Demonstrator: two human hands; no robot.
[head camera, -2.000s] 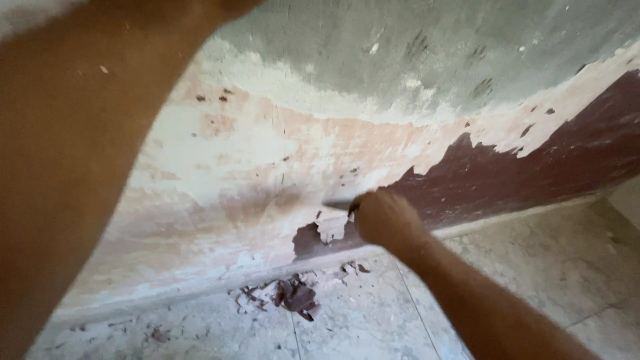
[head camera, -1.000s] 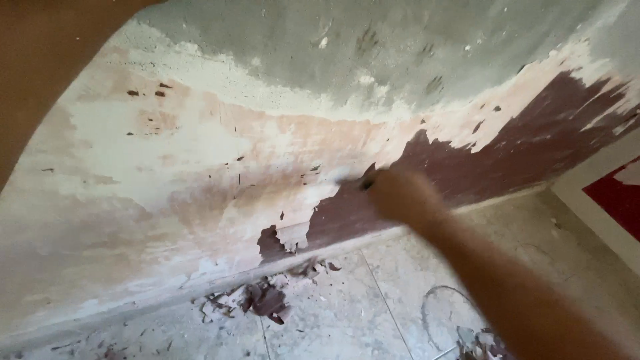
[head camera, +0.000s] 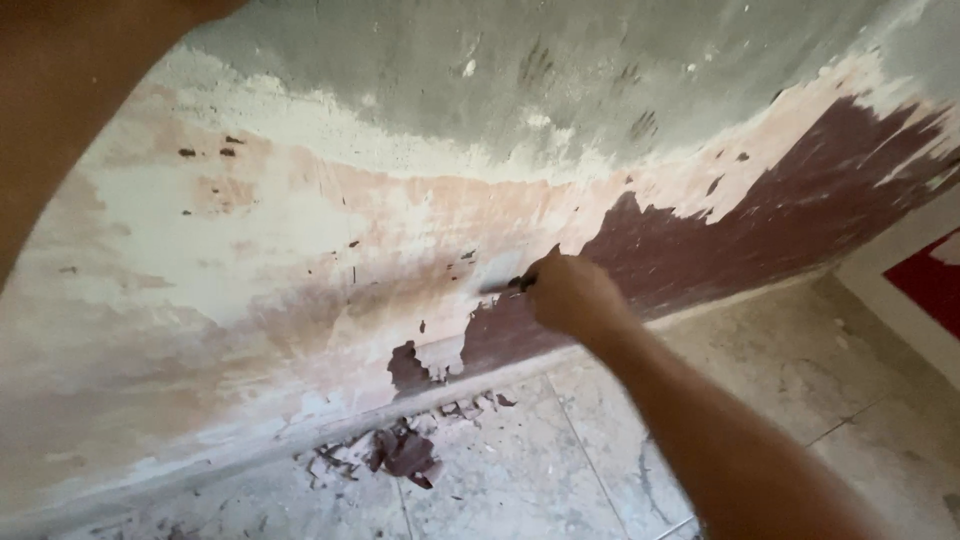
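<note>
My right hand (head camera: 574, 292) is closed around the dark handle of a scraping tool (head camera: 499, 286), whose blurred blade points left against the wall. It is at the edge of the remaining dark maroon paint (head camera: 720, 262). Left of the blade the wall shows pale, pinkish and cream scraped plaster (head camera: 300, 217), with a small maroon patch (head camera: 409, 367) low down near the skirting. Of my left side only the arm shows, raised across the upper left; the left hand is out of view.
Grey wall (head camera: 450, 82) spans the top. Peeled maroon paint flakes (head camera: 405, 450) lie on the tiled floor (head camera: 525, 465) along the low skirting edge (head camera: 315, 435). At the right is a pale-bordered red panel (head camera: 930, 277).
Two seconds ago my right hand and the tool were lower, just above the small maroon patch; now they are higher and further right of it. The view has shifted somewhat.
</note>
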